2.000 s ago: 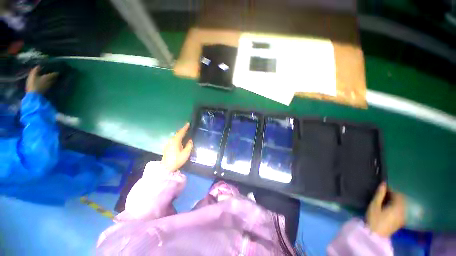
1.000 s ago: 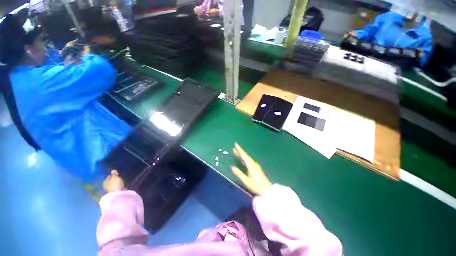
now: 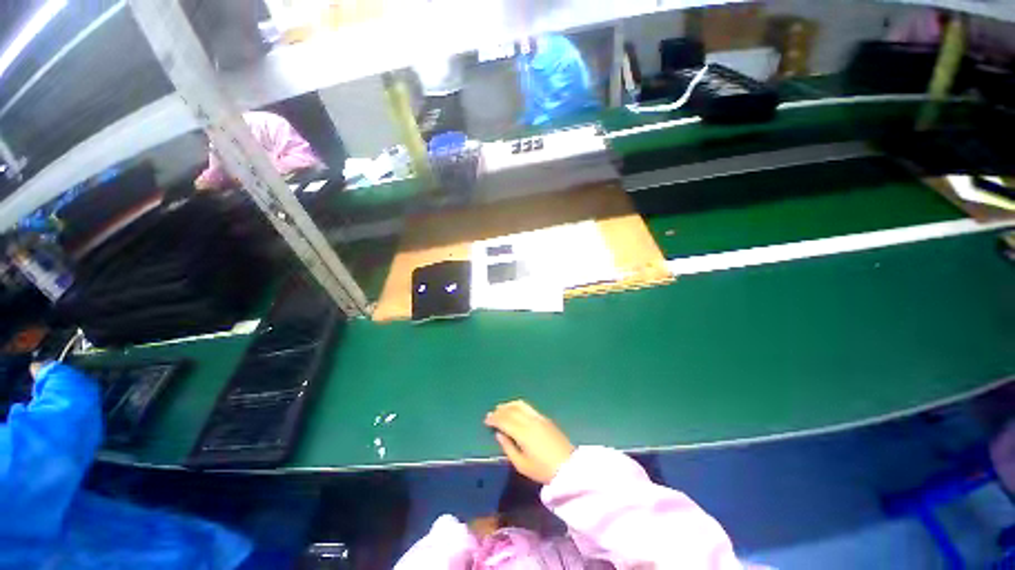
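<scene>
A long black tray (image 3: 267, 384) lies on the green bench at the left, with shiny dark glass-like faces in its pockets. My right hand (image 3: 532, 436) is at the bench's front edge, right of the tray and apart from it. Its fingers are loosely bent, the thumb stands off, and nothing shows in it. My left hand is not visible; only pink cloth shows at the bottom edge. Small white bits (image 3: 383, 422) lie on the bench between the tray and my right hand.
A tan board (image 3: 417, 239) holds white sheets (image 3: 579, 251) and black pieces with white labels (image 3: 442, 291). A grey metal post (image 3: 267, 189) slants behind the tray. A worker's blue sleeve (image 3: 67, 429) and another tray (image 3: 139, 395) are at left. A blue stool (image 3: 940, 507) stands at right.
The view has swung right and up. The empty-pocketed long tray left the front; trays near my left hand a second ago now lie at left on the bench. My left hand has left the view.
</scene>
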